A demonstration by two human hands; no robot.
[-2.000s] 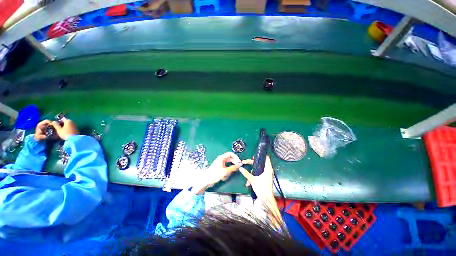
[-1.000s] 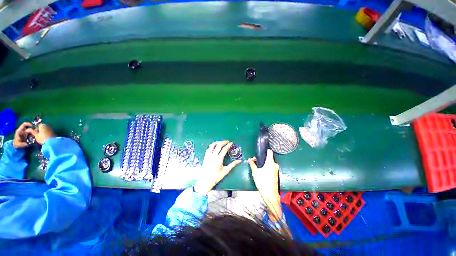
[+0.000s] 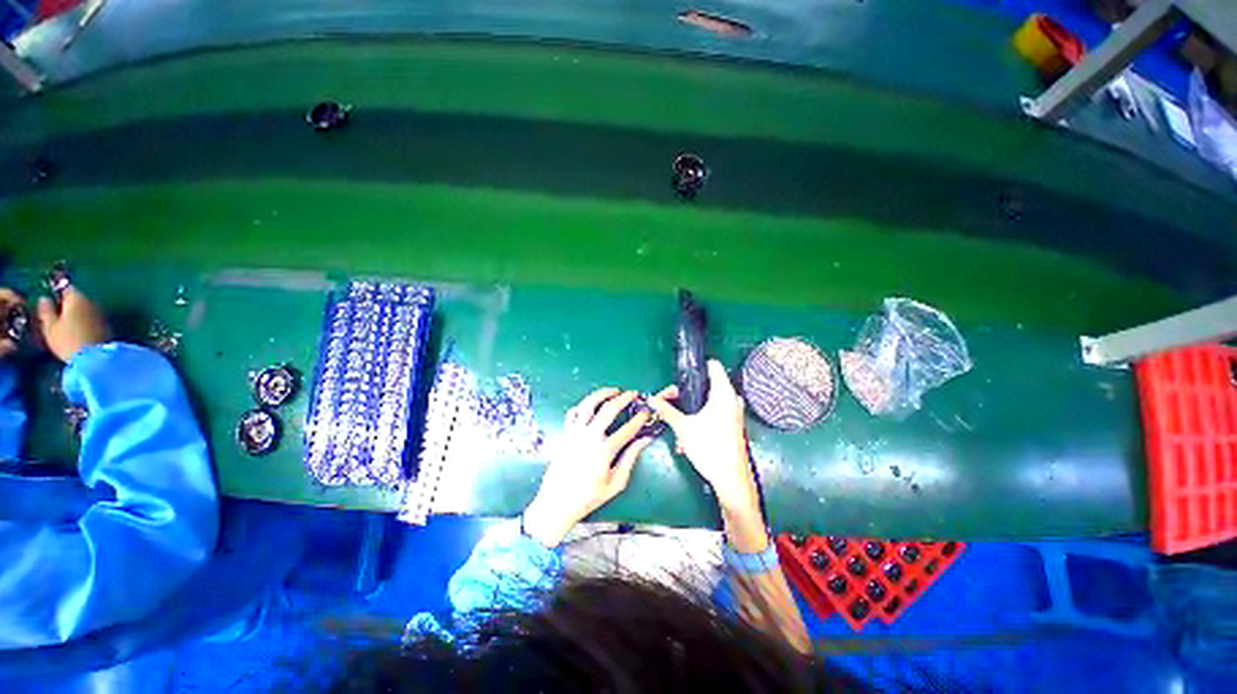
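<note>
A black round unit (image 3: 649, 415) is at the bench's near middle, partly hidden by my fingers. My left hand (image 3: 586, 458) holds it from the left. My right hand (image 3: 710, 431) has the black screwdriver (image 3: 692, 355) in its grip, the tool pointing away from me, and its fingertips meet the round unit. The round screw dish (image 3: 788, 384) lies just right of my right hand. A loose heap of small metal parts (image 3: 503, 412) lies left of my left hand, beside a stack of metal strips (image 3: 370, 385).
Two black round units (image 3: 266, 410) lie left of the stack. A clear plastic bag (image 3: 916, 355) is right of the dish. Red trays are below the bench edge (image 3: 860, 576) and at far right (image 3: 1191, 447). The conveyor (image 3: 543, 231) carries spaced units. A neighbour's blue sleeves (image 3: 136, 475) are at left.
My left hand has closed around the round unit, and my right fingertips have moved left onto it with the screwdriver still held. The view has shifted a little.
</note>
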